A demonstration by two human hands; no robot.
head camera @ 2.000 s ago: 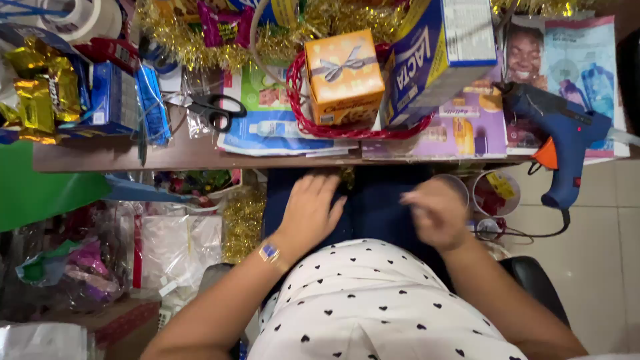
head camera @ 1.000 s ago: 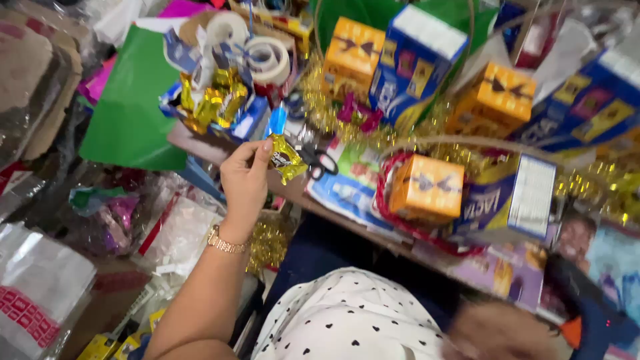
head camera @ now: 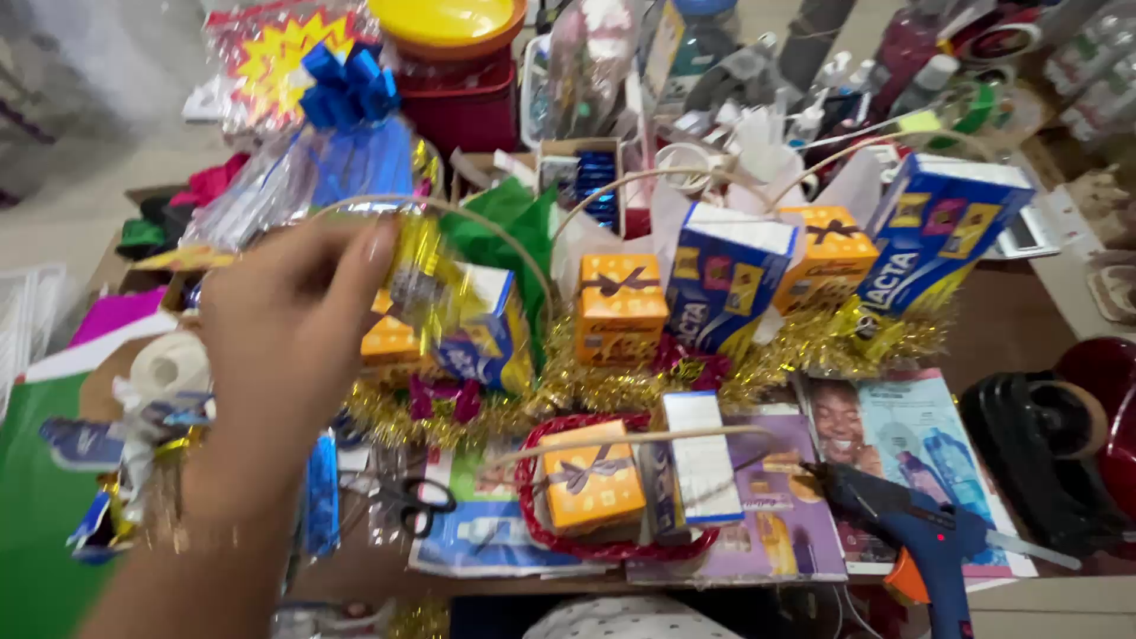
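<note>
My left hand, blurred, is raised over the left of the table and pinches a yellow-wrapped candy between thumb and fingers. Behind it stand gift baskets trimmed with gold tinsel, each with an orange box and a blue chocolate box. A purple-wrapped candy lies on the tinsel of the left basket, and a yellow one on the right basket's. Near the table's front edge is a red-rimmed basket holding an orange box and another box. My right hand is out of view.
A blue glue gun rests on magazines at the right front. Black-handled scissors lie left of the red-rimmed basket. Tape rolls stand at the left. Basket handles arch upward. Bottles and containers crowd the back.
My left hand, free two seconds ago, held a yellow-wrapped candy near the scissors a second ago; now it holds one up by the left basket. My right hand has left the view. The view has swung upward.
</note>
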